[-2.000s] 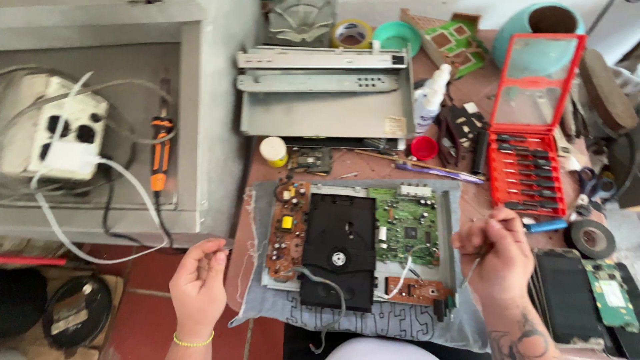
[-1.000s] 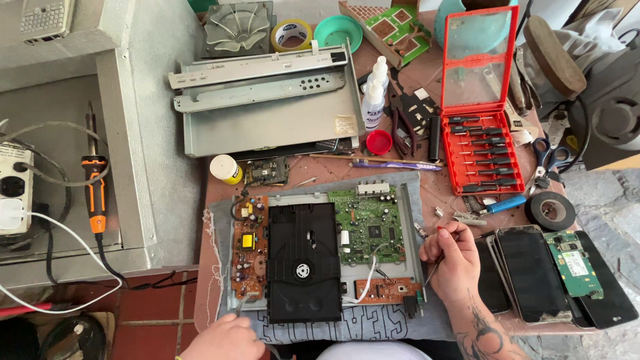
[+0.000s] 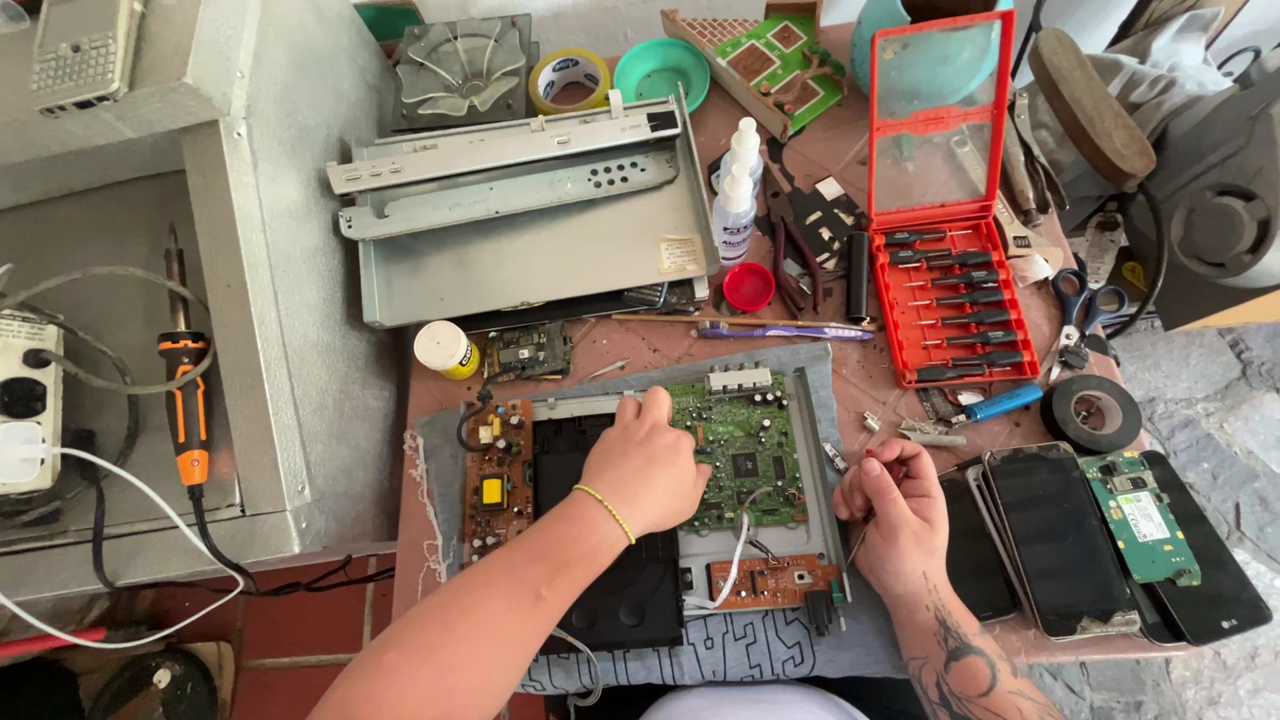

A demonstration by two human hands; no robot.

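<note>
My left hand (image 3: pixel 645 465), with a yellow beaded bracelet at its wrist, rests over the black disc-drive unit (image 3: pixel 610 590) of an opened disc player, its fingertips at the edge of the green circuit board (image 3: pixel 745 450). Whether it grips anything is hidden. At the player's right edge, my right hand (image 3: pixel 895 500) pinches a thin tool, mostly hidden, with a red tip showing at the fingers. An orange-brown power board (image 3: pixel 497 480) lies left of the drive, and a small orange board (image 3: pixel 770 582) with a white ribbon cable (image 3: pixel 735 565) lies at lower right.
A red screwdriver case (image 3: pixel 950 300) stands open at the right, near black tape (image 3: pixel 1090 413), scissors (image 3: pixel 1085 305) and phones (image 3: pixel 1060 540). Behind the player are a metal cover (image 3: pixel 530 260), a toothbrush (image 3: pixel 785 332) and bottles (image 3: pixel 735 215). A soldering iron (image 3: pixel 187 400) lies at the left.
My left hand has moved from the player's lower left up over the drive and the green board's edge. My right hand stays by the right edge.
</note>
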